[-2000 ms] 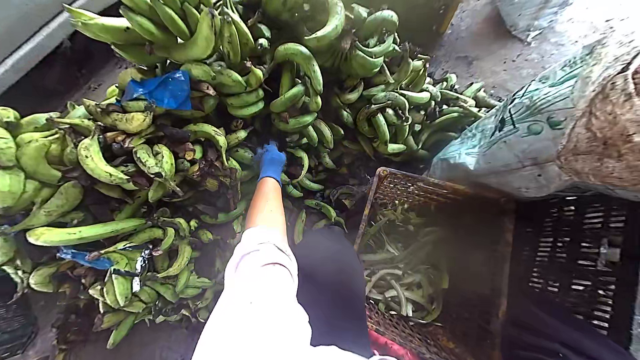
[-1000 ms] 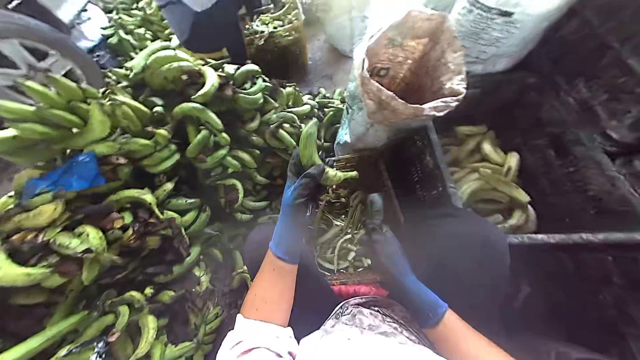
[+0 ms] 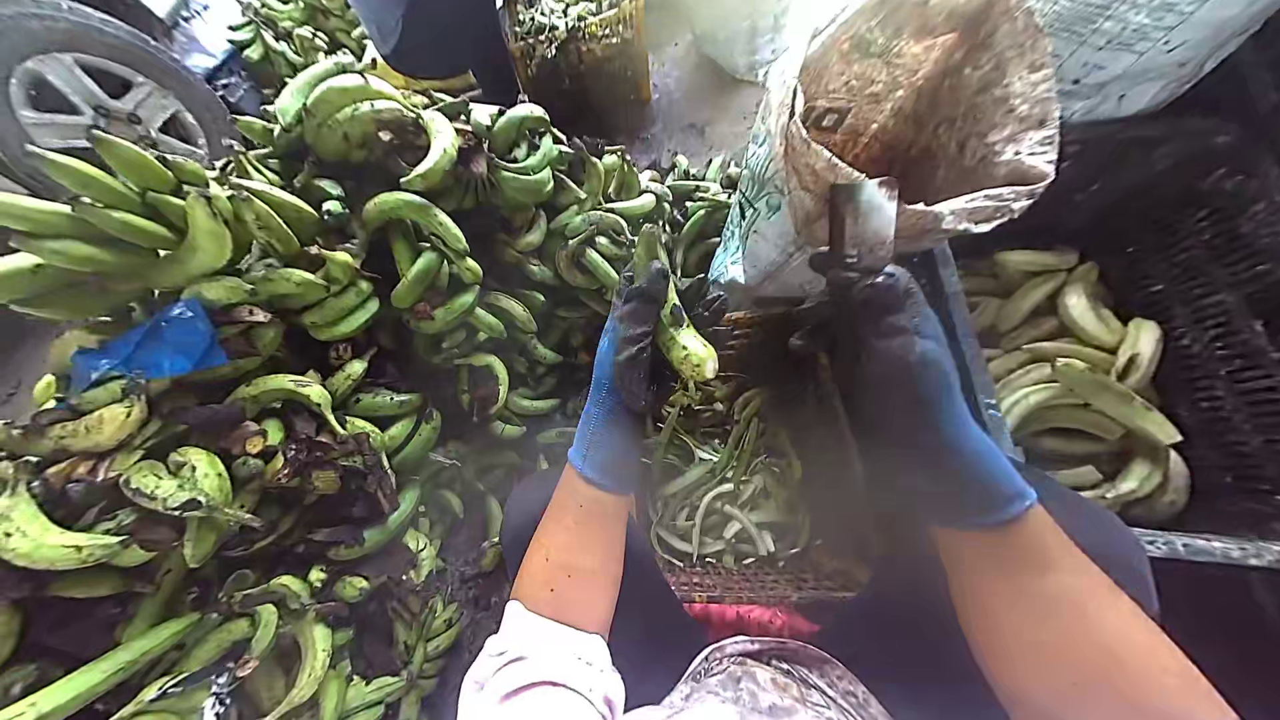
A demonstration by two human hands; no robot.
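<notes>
Both my hands wear blue gloves with dark palms. My left hand (image 3: 635, 350) grips a green plantain (image 3: 685, 335), its pale end toward me, over a crate (image 3: 745, 583) of peel strips (image 3: 735, 500). To the right, my right hand (image 3: 885, 340) is raised and closed on a knife, whose short wide blade (image 3: 865, 222) points up in front of the open sack. Unpeeled green plantains (image 3: 415, 220) are heaped at the left. Peeled plantains (image 3: 1085, 390) lie in a dark crate on the right.
An open woven sack (image 3: 925, 110) stands just beyond my right hand. A car wheel (image 3: 105, 95) is at the upper left, near a blue plastic scrap (image 3: 150, 345). Another person's dark-clothed leg (image 3: 440, 35) and a yellowish crate (image 3: 580, 65) with peels are at the top.
Two seconds ago my left hand reached into the heap; one second ago it held a plantain above the peel crate. My right hand has since risen, with the knife blade now plainly visible.
</notes>
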